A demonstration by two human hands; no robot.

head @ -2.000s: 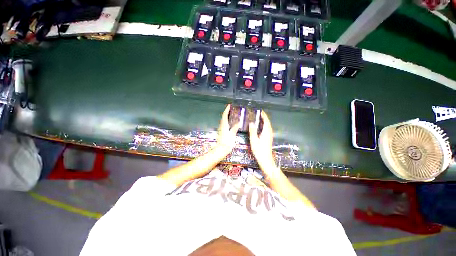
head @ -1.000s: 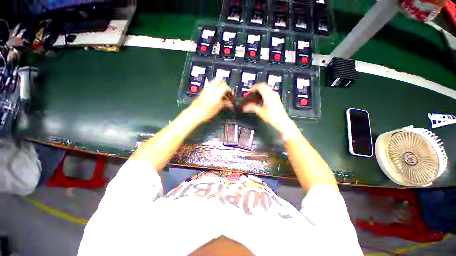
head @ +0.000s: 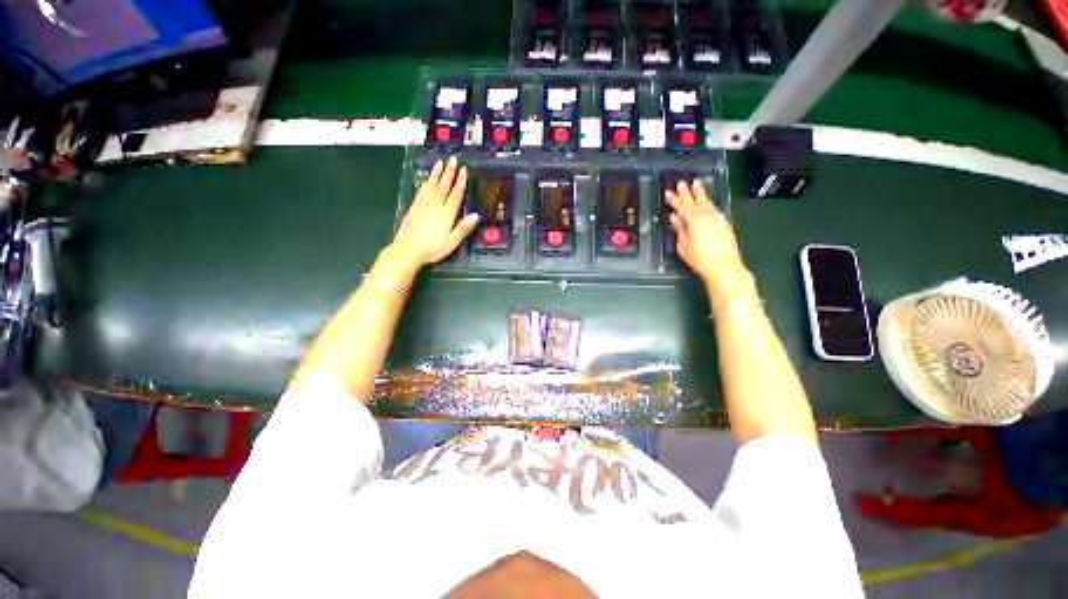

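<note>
A clear plastic tray (head: pixel 568 273) holds two rows of black phones, face down. The back row, including a middle phone (head: pixel 561 117), shows white labels and red spots. Three middle front-row phones, one at centre (head: pixel 554 213), show dark brownish backs and red spots, no white label. My left hand (head: pixel 433 217) lies flat over the front row's left end, hiding that pocket. My right hand (head: pixel 705 234) rests over the right end, partly covering a black phone. Both look empty, fingers extended. Two small brown batteries (head: pixel 545 339) lie side by side near the bench edge.
Another phone tray (head: pixel 648 35) lies behind. A black ribbed block (head: pixel 779 162) stands by the metal post (head: pixel 826 59). A smartphone (head: pixel 836 302), a cream fan (head: pixel 965 355) and a printed strip (head: pixel 1038 250) lie right. A monitor (head: pixel 111 35) is at upper left.
My hands have spread from the middle to the tray's two ends. The middle front phones no longer show white labels. The two batteries, under my hands two seconds ago, lie uncovered.
</note>
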